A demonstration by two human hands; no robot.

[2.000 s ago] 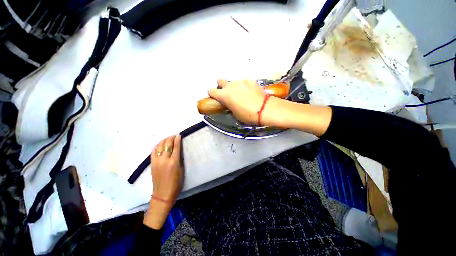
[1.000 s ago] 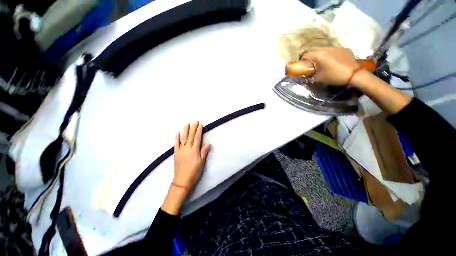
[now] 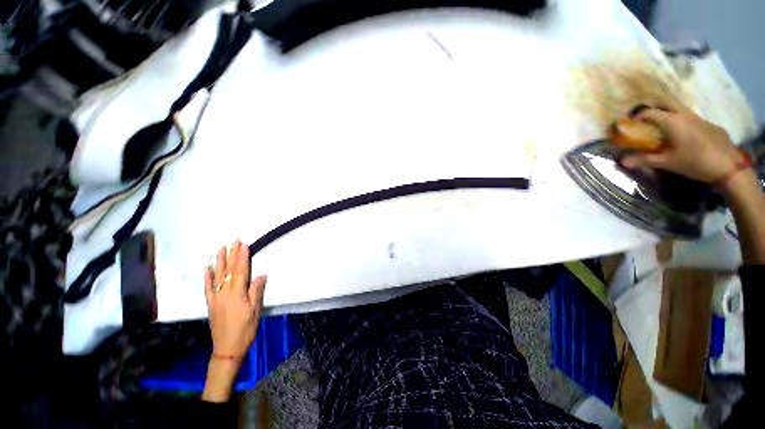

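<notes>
A narrow black curved band [image 3: 377, 196] lies on the white table cover [image 3: 319, 134]. Its right end is bare and its left end runs to my left hand [image 3: 232, 302]. My left hand rests flat at that end, fingers slightly apart, and hides the tip of the band. My right hand [image 3: 692, 147] grips the orange-brown handle of the steam iron [image 3: 625, 188]. The iron's silver soleplate sits at the right of the table, apart from the band, beside the brown scorch stain.
A thick black arc [image 3: 403, 8] lies at the far side. White and black strips [image 3: 151, 151] are heaped at left. A smartphone [image 3: 138, 278] lies near the left edge. Blue plastic [image 3: 581, 335] and cardboard [image 3: 681, 323] are below the table at right.
My right hand has carried the iron off the band to the right. My left hand has moved left along the band to its left end. The whole narrow band was covered partly by the iron before.
</notes>
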